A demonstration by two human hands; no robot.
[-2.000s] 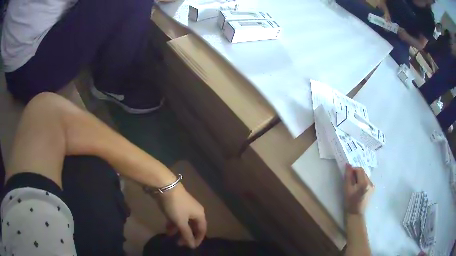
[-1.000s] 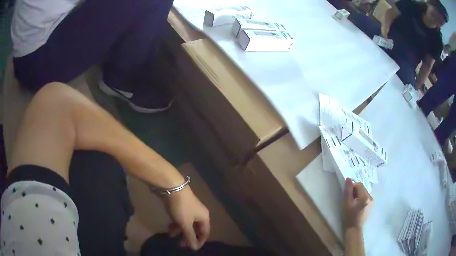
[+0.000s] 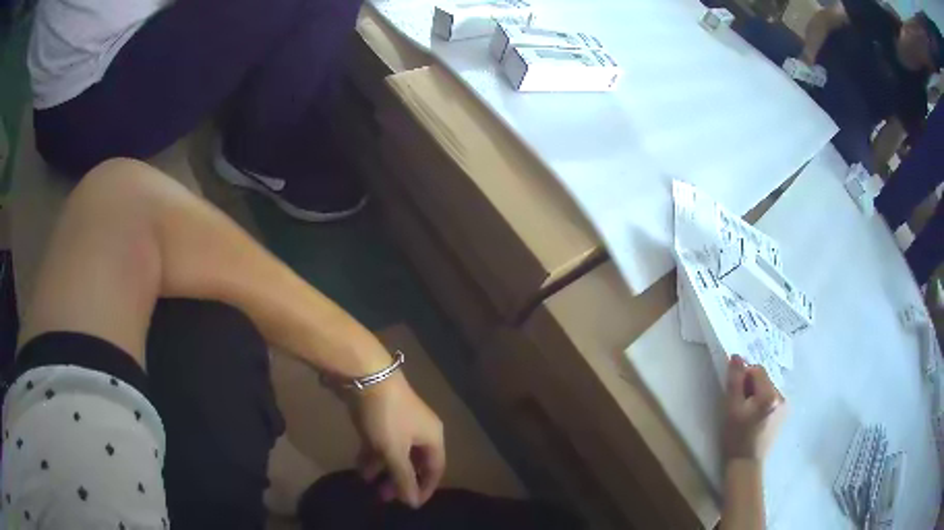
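Note:
Printed white unfolded instruction sheets [image 3: 696,233] lie fanned on the white foam sheet at right. A long white product box [image 3: 766,287] lies on top of them. My right hand [image 3: 753,409] is at the near end of the sheets, its fingers closed on the end of one sheet. My left hand [image 3: 404,450], with a silver bracelet at the wrist, hangs low over my dark-clothed lap, away from the table. It holds nothing, with the fingers loosely bent and a gap between thumb and finger.
Product boxes [image 3: 559,64] stand on the foam sheet [image 3: 662,114] at the top. Brown cartons [image 3: 487,166] form the table's near side. Folded leaflets [image 3: 867,471] are bunched at lower right. A seated person's dark-trousered leg [image 3: 186,88] is at upper left; other people sit at upper right.
The view has shifted, so the table and sheets sit slightly differently in the picture. My right hand stays at the sheet's end and my left hand stays over my lap.

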